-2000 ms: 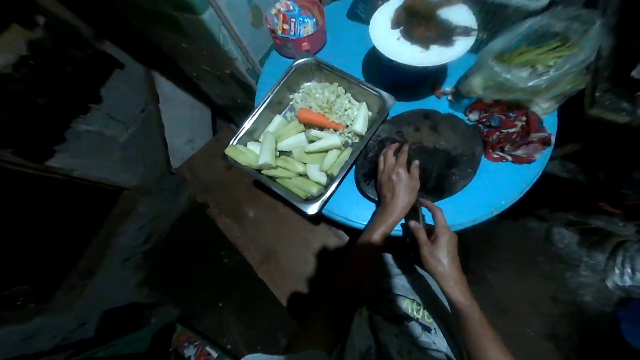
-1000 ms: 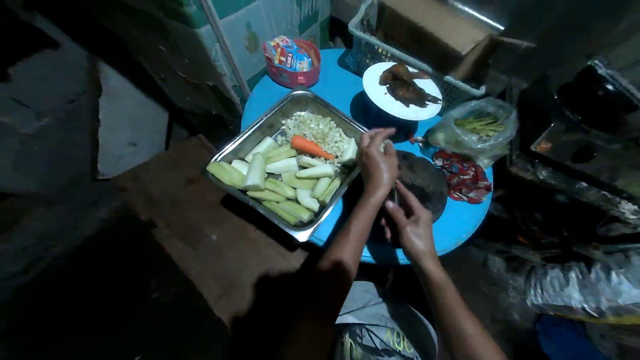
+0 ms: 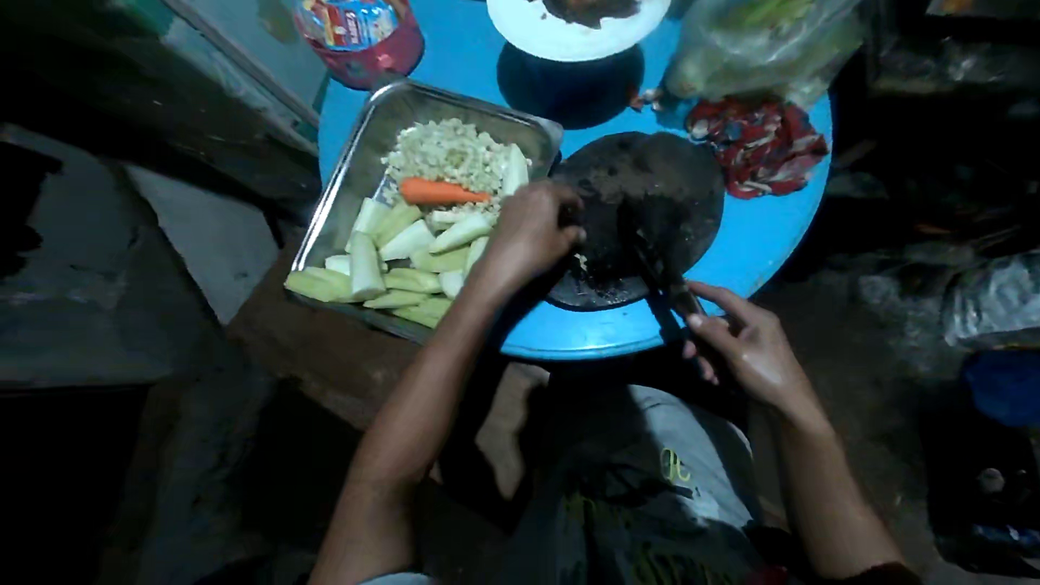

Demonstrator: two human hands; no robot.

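Note:
My left hand (image 3: 538, 231) hovers between the metal tray (image 3: 333, 207) and the round dark chopping board (image 3: 593, 175); its fingers are curled, and whether they hold a small piece cannot be told. My right hand (image 3: 743, 345) grips the handle of a knife (image 3: 678, 305), whose dark blade points over the board's near right part. Small pale bits lie on the board. In the tray are cut pale green vegetable pieces (image 3: 366, 264), a peeled carrot (image 3: 435, 192) and a heap of finely chopped pale vegetable (image 3: 451, 150).
The blue round table (image 3: 764, 236) also bears a pink basket of packets (image 3: 370, 49), a white plate with dark food (image 3: 573, 41) raised on a dark container, a clear bag of greens (image 3: 764, 57), and a heap of red and white pieces (image 3: 760, 146) beside the board.
My left hand was on the board two seconds ago, then up by the tray's right edge; now it is lower, between tray and board. The view has shifted a good deal.

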